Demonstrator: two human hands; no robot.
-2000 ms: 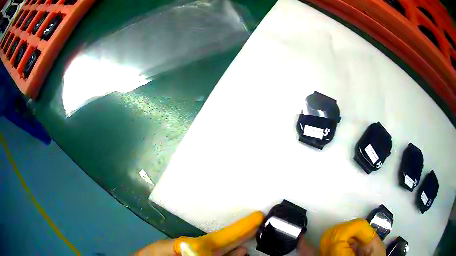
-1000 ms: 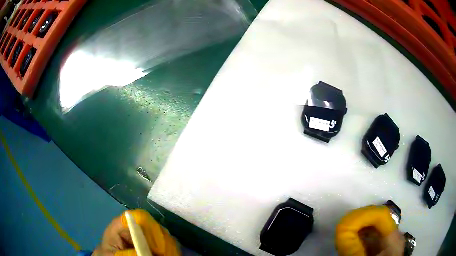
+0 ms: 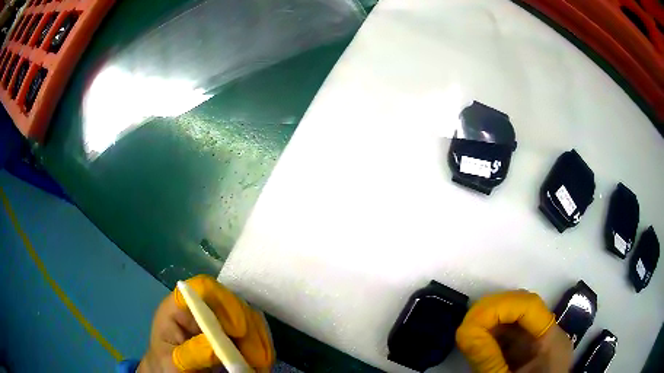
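Observation:
My left hand (image 3: 211,328), with orange-yellow finger cots, grips a pale cream-yellow flat pad (image 3: 211,329) seen edge-on, near the foam sheet's lower left corner. A black smartwatch (image 3: 428,326) lies face up on the white foam sheet (image 3: 349,218) between my hands, its screen dark. My right hand (image 3: 513,331), also in finger cots, is curled at the watch's right edge. Its fingertips are partly hidden, so I cannot tell whether it holds anything.
A watch with a greyish patch and white label (image 3: 483,148) lies farther up the sheet. Several more watches lie at the right. A shiny clear plastic sheet (image 3: 167,95) lies on the green surface (image 3: 153,211). Red-orange trays (image 3: 54,80) stand at upper left and upper right.
My left hand has moved left, away from the watch, and its pad now shows. My right hand moved off to the right, then came back to the watch's edge. The screen's white reflection is gone.

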